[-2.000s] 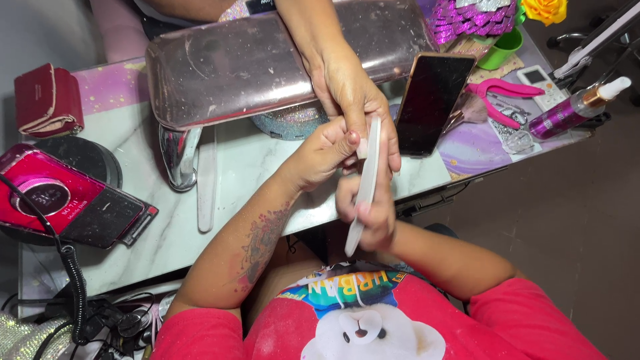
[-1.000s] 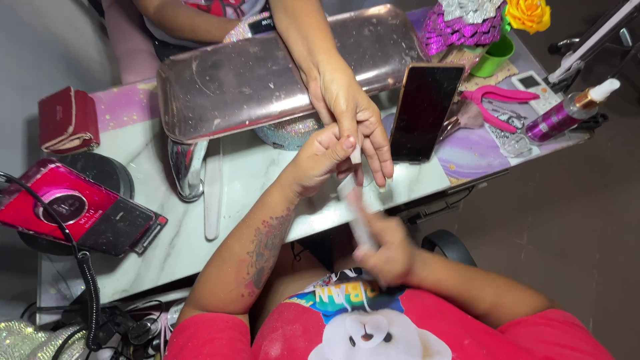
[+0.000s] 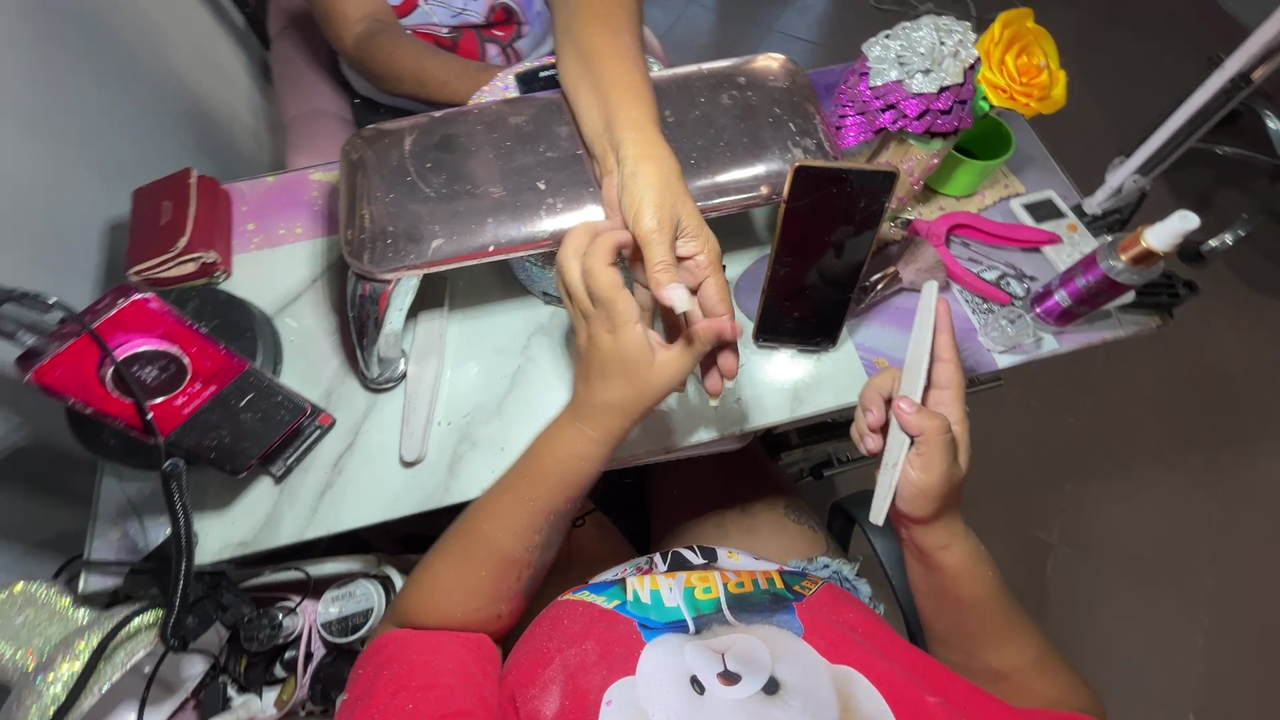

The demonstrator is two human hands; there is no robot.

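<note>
My left hand (image 3: 625, 325) is at the other person's hand (image 3: 670, 225), its thumb reaching across that person's fingers; whether it grips them is not plain. The other person's forearm lies over a glossy pinkish arm rest (image 3: 480, 190) with chrome legs, and the hand hangs past its near edge, palm side partly hidden. My right hand (image 3: 925, 440) holds a pale nail file (image 3: 905, 410) upright and slanted, off the table's near edge and apart from the other hands. A second nail file (image 3: 424, 385) lies on the marble-patterned tabletop (image 3: 510, 350) beside the chrome leg.
A smartphone (image 3: 825, 255) stands upright right of the hands. Beyond it are pink nippers (image 3: 975, 250), a brush (image 3: 915, 265), a purple spray bottle (image 3: 1100, 270) and a green cup (image 3: 970, 160). At left are a red wallet (image 3: 180, 230) and a red-and-black nail drill unit (image 3: 170, 375) with a coiled cord.
My right hand has moved right with the file, away from the other person's fingers. My left hand has turned and its fingers have spread. The view has shifted somewhat.
</note>
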